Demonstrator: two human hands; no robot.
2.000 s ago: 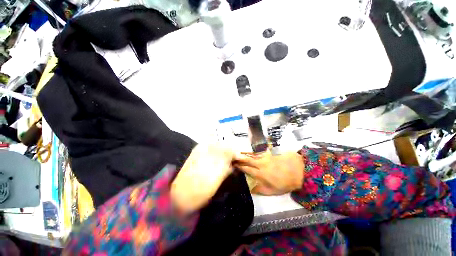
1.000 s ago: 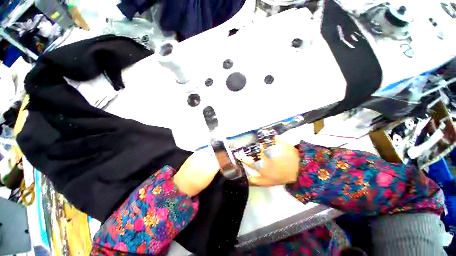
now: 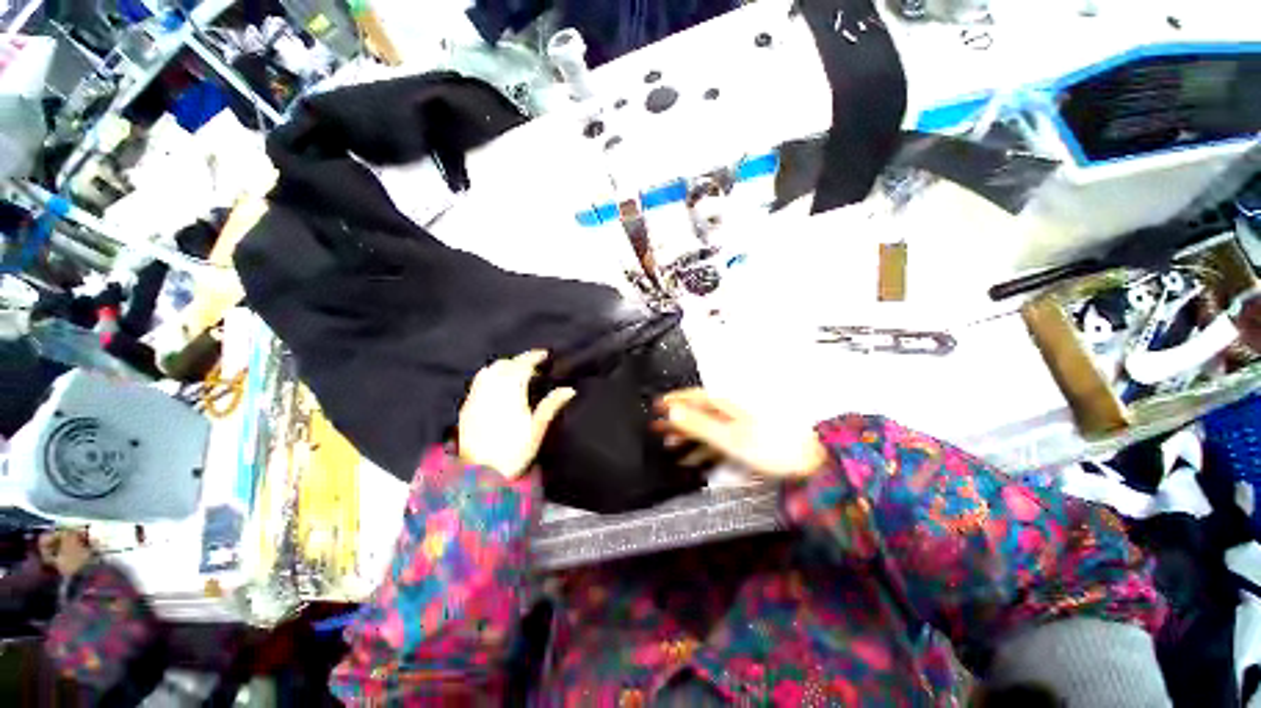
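Note:
Black trousers (image 3: pixel 443 311) lie on the white sewing machine table, stretching from the back left to the needle area (image 3: pixel 667 277). My left hand (image 3: pixel 506 415) rests on the near part of the cloth, its thumb and fingers spread. My right hand (image 3: pixel 733 432) is at the right edge of the cloth, somewhat blurred, with its fingers over the black fabric. I cannot tell if it pinches the cloth. The white sewing machine head (image 3: pixel 678 104) with a blue stripe stands behind.
Thread snips (image 3: pixel 885 340) and a small brown tab (image 3: pixel 892 273) lie right of the needle. A wooden parts tray (image 3: pixel 1076 367) is at the right. Orange-handled scissors (image 3: pixel 221 393) lie at the left. Another person's hand (image 3: pixel 65 551) shows at the lower left.
Both hands have come away from the needle area towards me and apart. The near end of the trousers now lies flatter on the table. The view has shifted, showing the snips and tray more fully.

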